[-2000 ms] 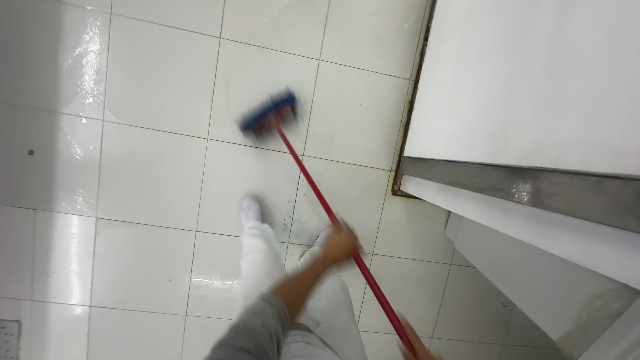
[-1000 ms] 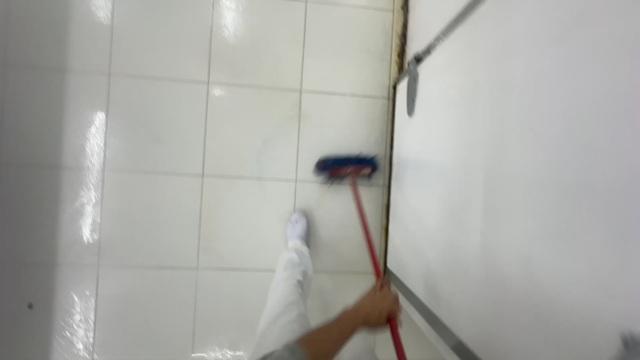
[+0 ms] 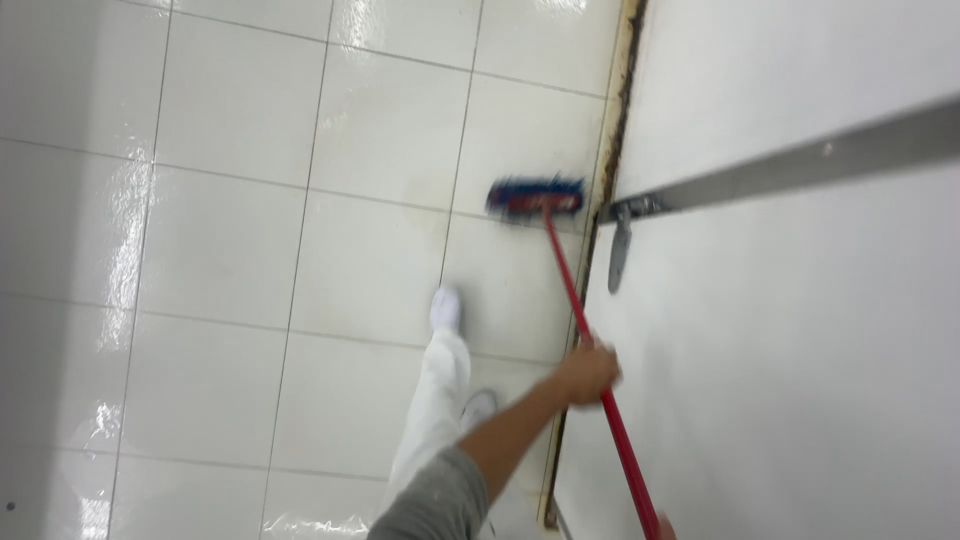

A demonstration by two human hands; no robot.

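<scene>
My left hand (image 3: 589, 371) is closed around the middle of a long red broom handle (image 3: 630, 457); a grey sleeve covers part of that arm. Only a sliver of my right hand (image 3: 666, 528) shows at the bottom edge, against the upper part of the handle. At the far end, the broom head (image 3: 536, 196), red with blue bristles and slightly blurred, rests on the white tiled floor close to the base of the white wall panel.
White panels (image 3: 750, 337) rise along the right, crossed by a grey metal strip (image 3: 787, 161) with a small grey lever (image 3: 619, 251). A brown-stained edge (image 3: 619, 112) runs where floor meets panel. My white shoes (image 3: 445, 309) stand on shiny, wet-looking tiles (image 3: 225, 247).
The broom head, out on the open tiles two seconds ago, is now beside the panel's base. My left hand has stayed on the handle. The view has shifted along the panels.
</scene>
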